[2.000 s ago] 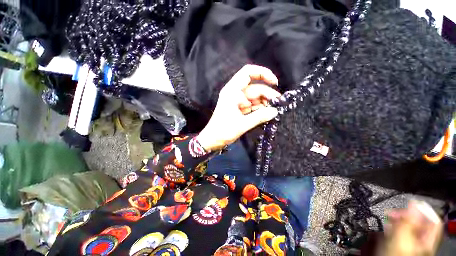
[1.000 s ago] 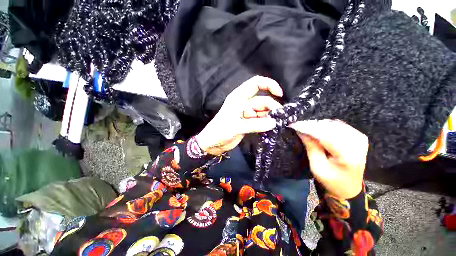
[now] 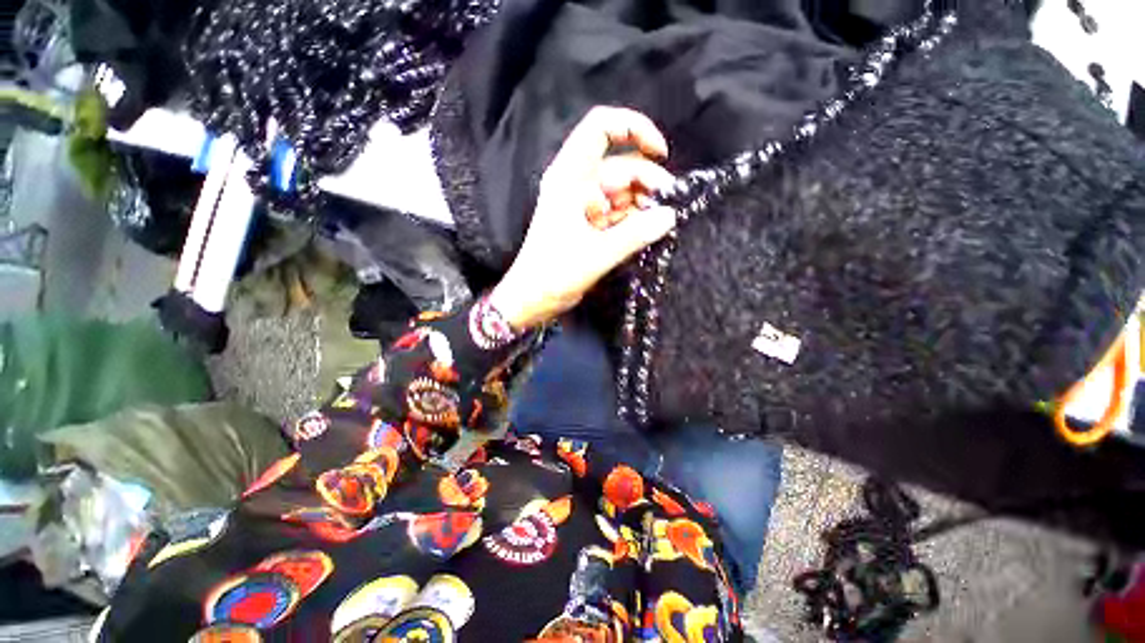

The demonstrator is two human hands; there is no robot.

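My left hand [image 3: 588, 226] pinches the black braided trim with white glints [image 3: 804, 132] at the garment edge. The trim runs up and right from my fingers, and doubled strands hang below them. The dark nubby garment [image 3: 929, 239] lies to the right, with a small white label [image 3: 776, 342] on it. Its smooth black lining [image 3: 653, 75] lies above and left of the trim. My right hand is out of the picture. No needle or thread can be made out.
A heap of glossy black trim [image 3: 327, 75] lies on the white table [image 3: 399, 178] at upper left. An orange scissor handle [image 3: 1095, 399] is at the right. A dark tangle [image 3: 866, 565] lies on the speckled floor. Green bundles [image 3: 101, 389] are at the left.
One second ago my right hand was at the trim beside my left; now it is out of view. My left hand, still pinching, sits higher in the picture. The label shows again.
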